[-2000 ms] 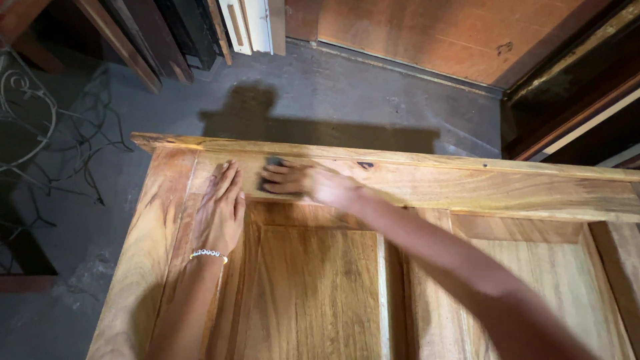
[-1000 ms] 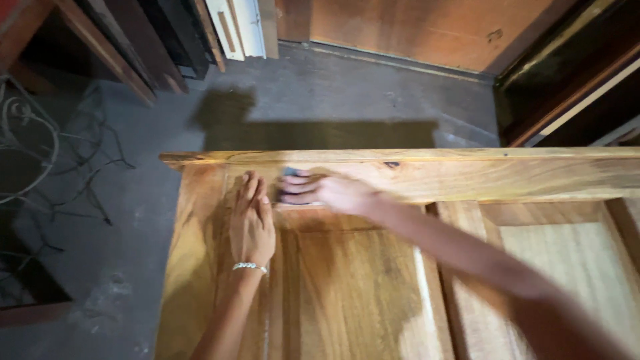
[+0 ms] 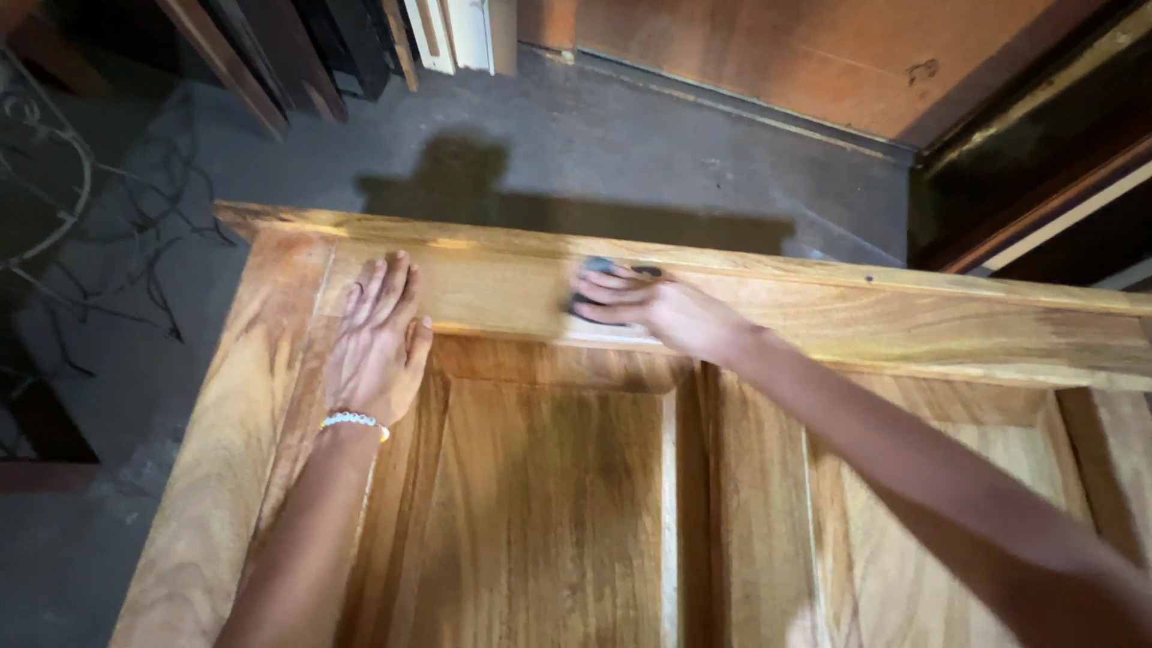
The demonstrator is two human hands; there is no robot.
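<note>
A panelled wooden frame, like a door or furniture panel [image 3: 540, 486], spans the lower view, with a flat rail [image 3: 504, 279] along its far side. My left hand [image 3: 380, 337], wearing a bead bracelet [image 3: 355, 419], lies flat at the rail's left end, its fingers slightly spread and holding nothing. My right hand [image 3: 648, 306] presses a small dark pad [image 3: 598, 265], possibly a sanding pad, onto the rail to the right of my left hand. The fingers cover most of the pad and are blurred.
Beyond the far edge lies a grey floor [image 3: 612, 144] with a shadow on it. Bent metal wirework [image 3: 85, 180] stands at left. Wooden boards [image 3: 225, 63] lean at the upper left. A brown wooden panel [image 3: 765, 63] stands at the back, with dark framed pieces [image 3: 1062, 207] at right.
My right hand has moved right along the rail with the pad, away from my left hand. My left hand remains flat near the rail's left end. The view has shifted.
</note>
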